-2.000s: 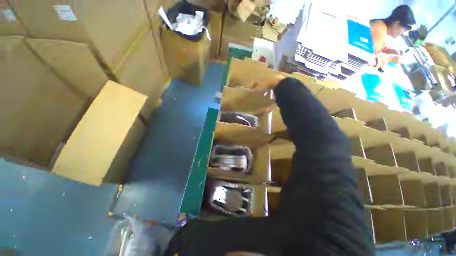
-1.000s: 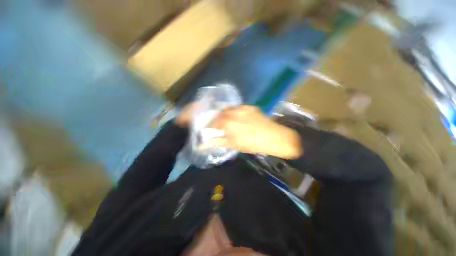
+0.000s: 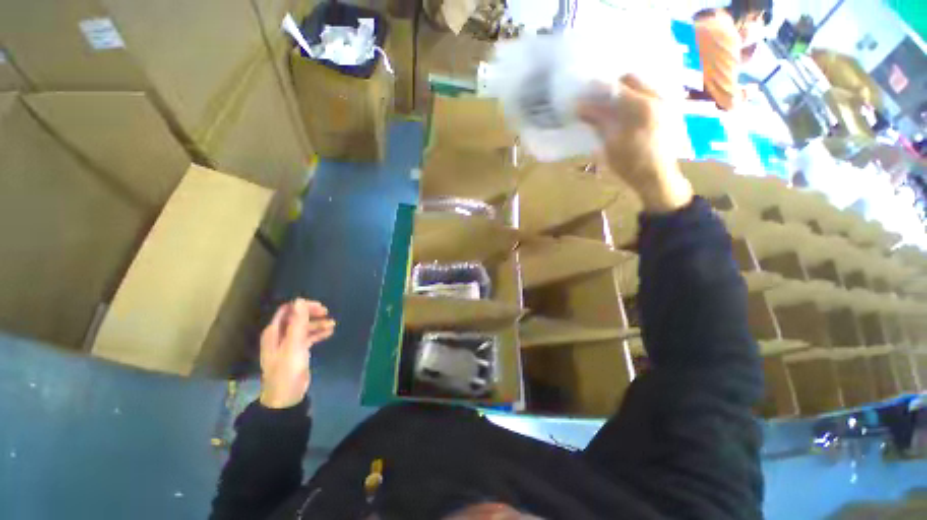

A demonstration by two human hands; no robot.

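My right hand (image 3: 632, 132) holds a white bagged unit (image 3: 547, 96) up over the far end of the box grid, gripping its right side. The unit is bright and blurred, with a grey patch on it. My left hand (image 3: 290, 345) is over the floor to the left of the bench, empty, fingers slightly bent. In the left column of cartons, shiny clear air column bags with white units sit in the nearest box (image 3: 454, 364), the one behind it (image 3: 449, 280), and partly seen in a third (image 3: 457, 208). The inside of the far boxes is hidden.
Carton flaps (image 3: 569, 260) stand up between the cells. A green bench edge (image 3: 384, 315) runs along the left. A large open carton (image 3: 183, 269) stands on the blue floor. A black-lined waste box (image 3: 341, 96) is farther back. A person in orange (image 3: 718, 56) is at the far table.
The hands were together on a clear bag in front of my body. Now they are apart: the right holds a unit out over the far boxes, the left is empty at the left.
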